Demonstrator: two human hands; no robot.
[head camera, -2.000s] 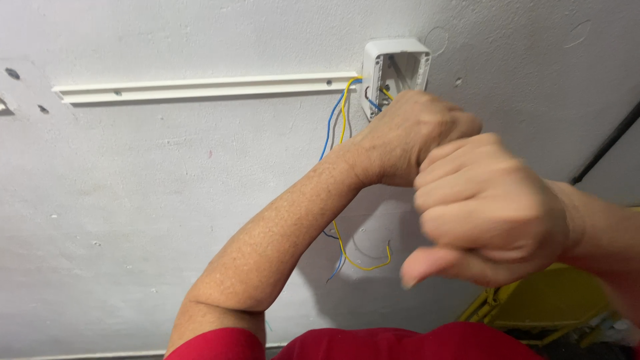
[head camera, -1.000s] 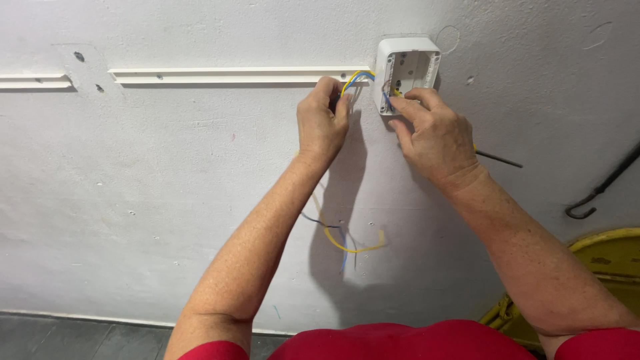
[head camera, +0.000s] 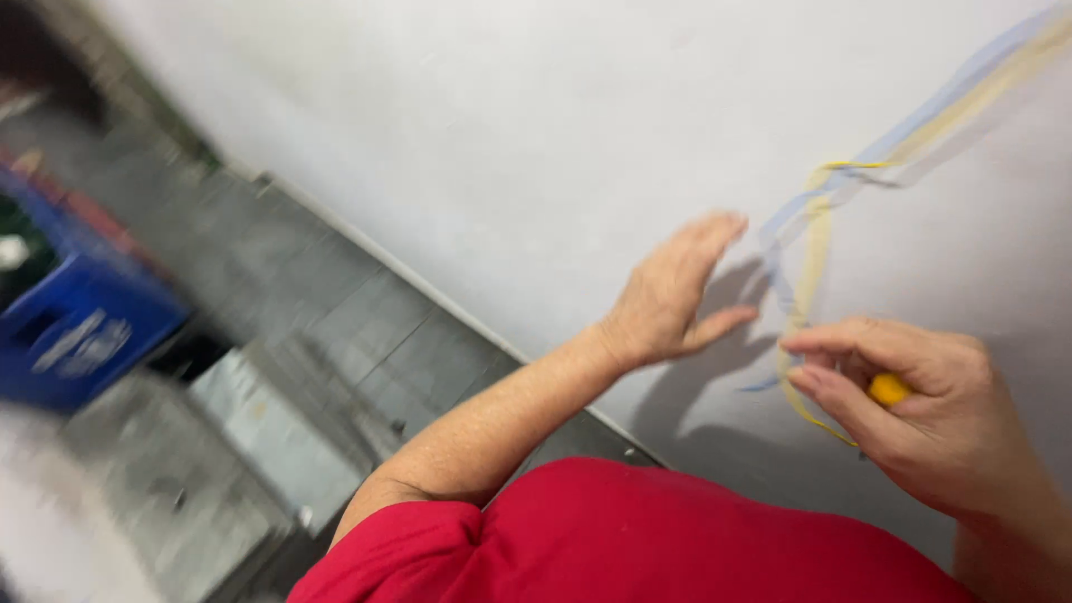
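Observation:
Blurred electrical wires hang in front of the white wall: a yellow wire (head camera: 814, 268) and a blue wire (head camera: 946, 96), running down from the upper right. My left hand (head camera: 670, 293) is just left of them, fingers apart and holding nothing. Curled around a tool with a yellow handle (head camera: 889, 389), my right hand (head camera: 917, 402) has its thumb and index fingertips beside the lower yellow wire. Whether those fingertips touch the wire, I cannot tell. Most of the tool is hidden in the palm.
The white wall (head camera: 502, 167) meets a grey tiled floor (head camera: 394, 335) along a slanting edge. At the far left stands a blue plastic crate (head camera: 92, 318) bearing writing. Grey block-like objects (head camera: 176, 494) lie at the lower left, blurred.
The view has swung left and down, so the white box and trunking are out of sight. My left hand has let go of the wires near the box, and my right hand has left the box.

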